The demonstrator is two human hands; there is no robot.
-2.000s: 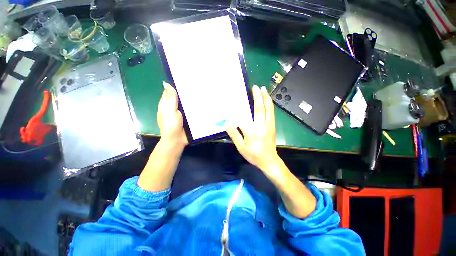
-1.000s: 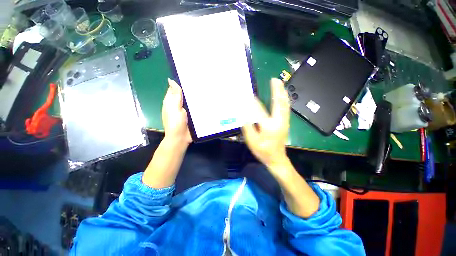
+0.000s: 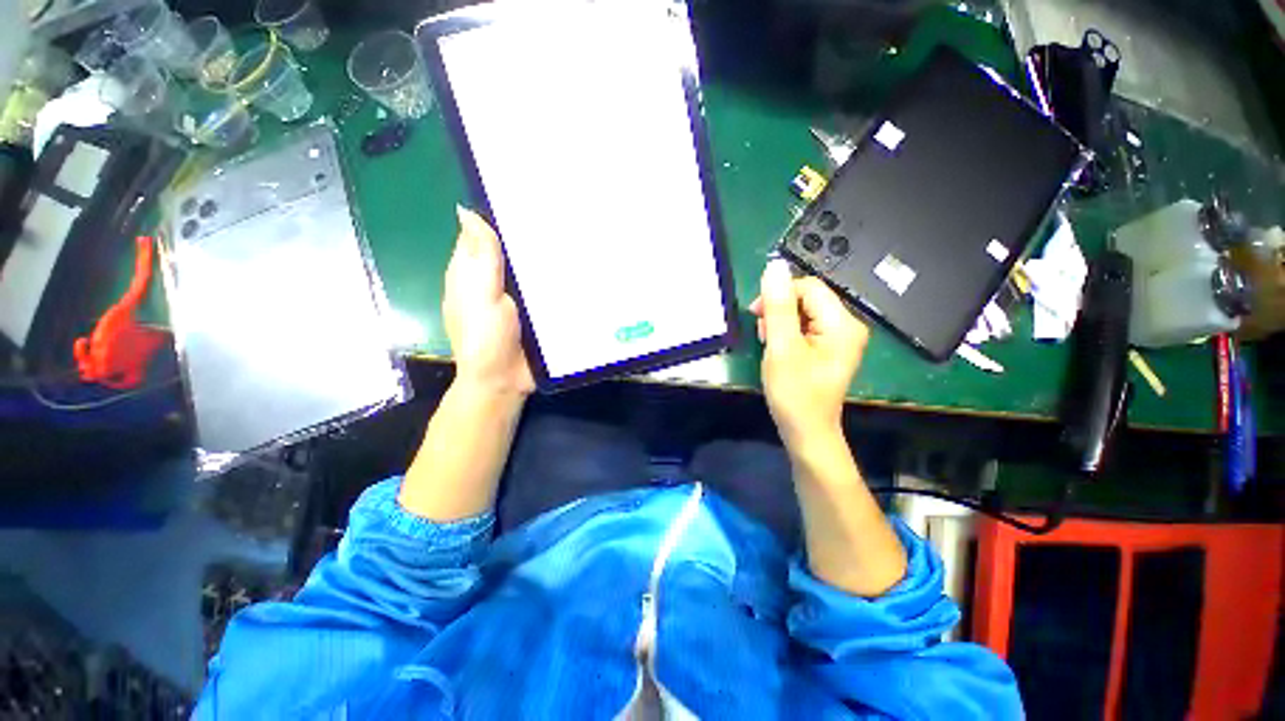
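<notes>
A tablet (image 3: 592, 183) with a bright white screen and black border is upright in front of me, a small green mark near the screen's lower edge. My left hand (image 3: 486, 310) holds its left edge near the lower corner. My right hand (image 3: 813, 331) is off the tablet, to the right of its lower right corner, with fingers curled in. Its fingertips are near the camera corner of a black back cover (image 3: 944, 204); I cannot tell if they touch it or hold anything.
A bagged silver-grey back cover (image 3: 282, 310) lies left. Clear plastic cups (image 3: 388, 78) stand back left. An orange-red tool (image 3: 120, 324) is far left. A black corded tool (image 3: 1099, 359), whitish bottle (image 3: 1163, 268) and pens (image 3: 1233, 409) are right. A red-orange frame (image 3: 1163, 542) is below right.
My right hand has moved from the screen's lower right to beside the black back cover, its fingers now curled. The green mark shows more clearly. My left hand still holds the tablet.
</notes>
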